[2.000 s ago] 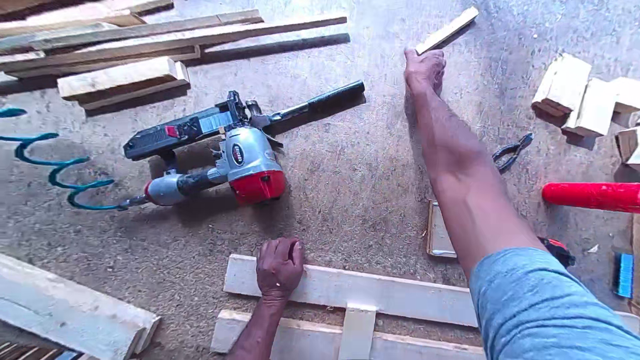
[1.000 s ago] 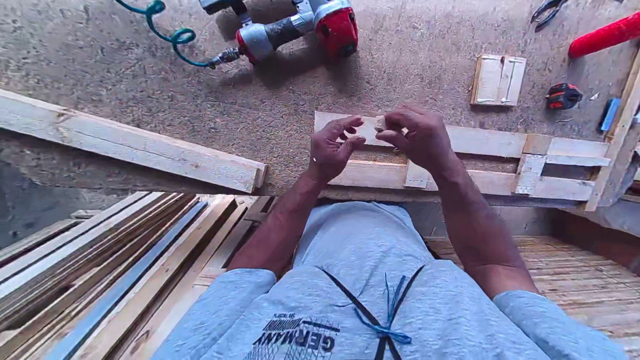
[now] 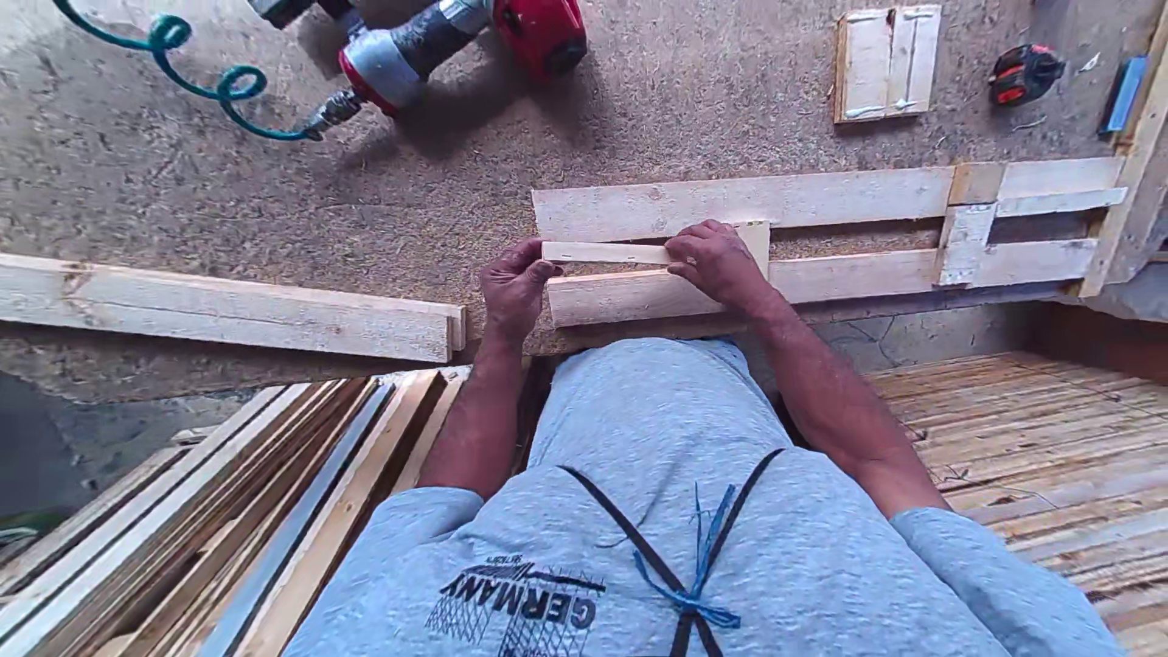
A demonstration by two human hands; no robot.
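Note:
A short wooden slat (image 3: 607,253) is held level between my two hands. My left hand (image 3: 517,285) pinches its left end between thumb and fingers. At the other end my right hand (image 3: 716,260) grips it, with the wrist above the lower board. The slat is over the gap between two long parallel boards, the upper board (image 3: 730,208) and the lower board (image 3: 858,276). A pale crosspiece (image 3: 756,242) lies beside my right hand, partly hidden by it. Farther right, another short crosspiece (image 3: 964,245) spans the boards.
A pneumatic nailer (image 3: 401,64) with a coiled teal hose (image 3: 239,84) lies at the upper left. Planks (image 3: 228,306) lie on the left edge of the workbench. Small wood blocks (image 3: 885,62), a tape measure (image 3: 1024,75) and a blue-edged object (image 3: 1124,94) sit upper right. Timber is stacked below.
Two seconds ago my right hand reached far forward to a small wood piece and my left hand rested on the upper board. Now both hands are together, holding a slat. The view has shifted markedly.

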